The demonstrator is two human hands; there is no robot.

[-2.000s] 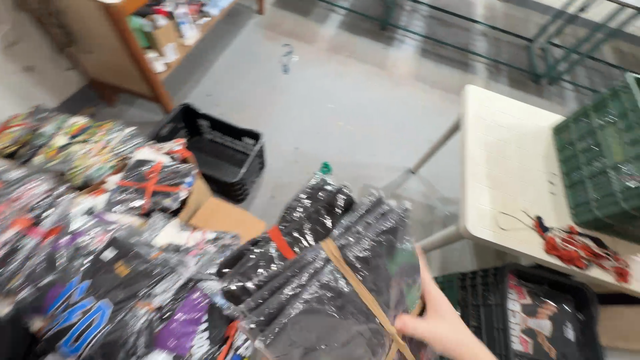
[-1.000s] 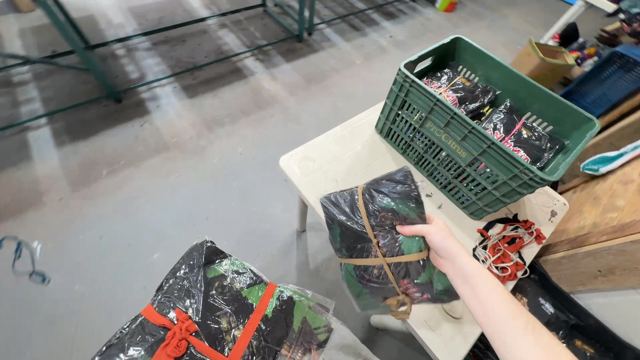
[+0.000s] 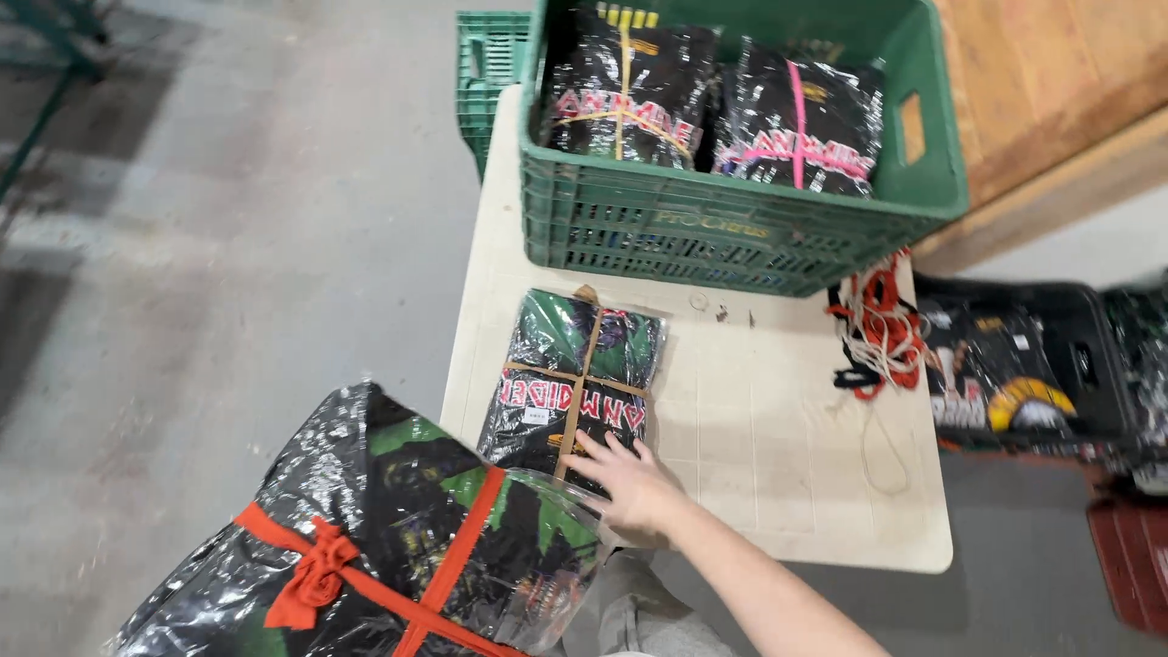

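A bundle of plastic-wrapped black printed garments (image 3: 575, 365), tied crosswise with tan strips, lies on a cream plastic table (image 3: 730, 484). My right hand (image 3: 630, 484) rests with spread fingers on its near end. A larger plastic-wrapped bundle (image 3: 383, 520), tied with red fabric strips and a knot, is held up at the lower left, overlapping the table's corner. My left hand is not visible. At the far end of the table stands a green plastic crate (image 3: 730, 214) holding wrapped garment bundles, one tied with yellow (image 3: 630, 82), one with pink (image 3: 798, 128).
Red, white and black cords (image 3: 881, 328) lie tangled at the table's right edge. Beyond it is a black crate (image 3: 1081, 356) with packed garments, and a dark red crate (image 3: 1131, 557). A wooden surface (image 3: 1049, 82) is at the upper right, another green crate (image 3: 488, 82) behind the table.
The tan-tied bundle, gripped by my right hand a second ago, now lies on the table, turned around, with my fingers spread on it. The view has shifted toward the table.
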